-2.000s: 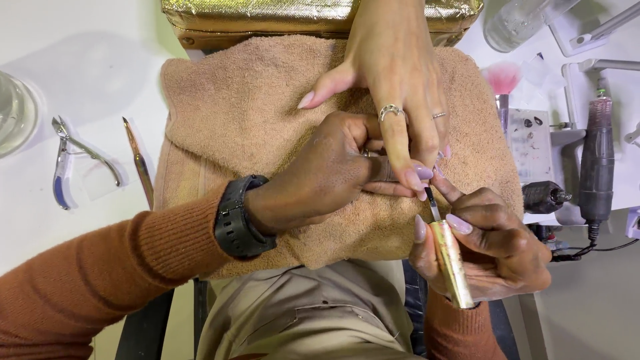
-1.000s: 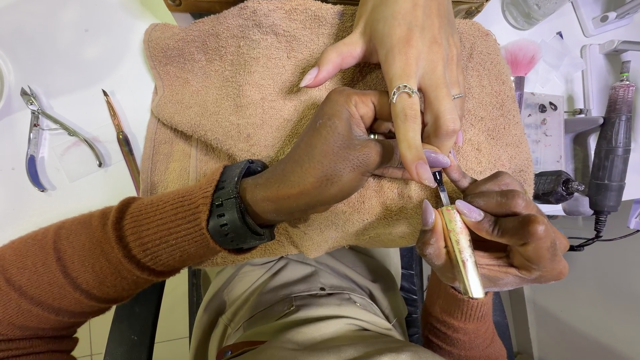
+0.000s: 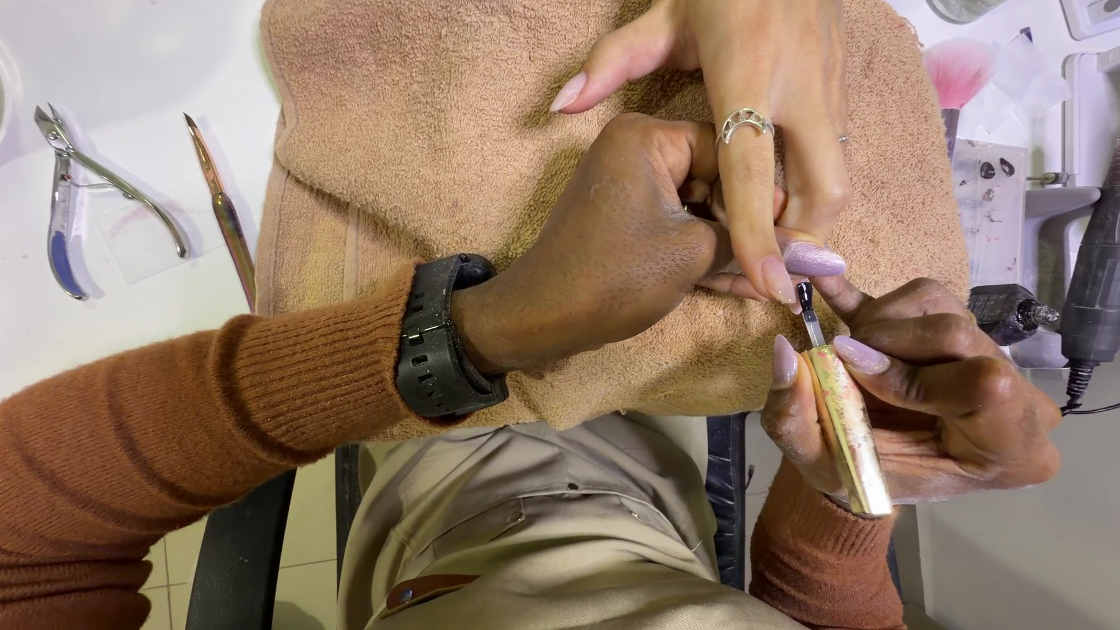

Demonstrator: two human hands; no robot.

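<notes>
My left hand (image 3: 604, 236), with a black watch at the wrist, holds a finger of another person's hand (image 3: 770, 96) above a tan towel (image 3: 420, 114). My right hand (image 3: 936, 402) pinches the gold handle of a nail polish brush (image 3: 849, 429) between thumb and index finger. Its dark bristle tip (image 3: 804, 296) points up beside the fingertip of the other person's index finger, just below my lilac nail; whether it touches a nail I cannot tell. A silver crescent ring (image 3: 745, 124) sits on the other person's finger. The thumb of that hand is stretched out to the left.
Cuticle nippers (image 3: 109, 188) and a slim metallic brush (image 3: 226, 214) lie left of the towel. To the right are a pink-bristled brush (image 3: 956, 74), a stained clear plate (image 3: 989, 188), a black nail drill handpiece (image 3: 1094, 271) and a second black cylindrical tool (image 3: 1006, 313).
The view has shifted closer over the hands. My left hand keeps its hold on the other person's finger, and my right hand keeps the polish brush by the fingertips.
</notes>
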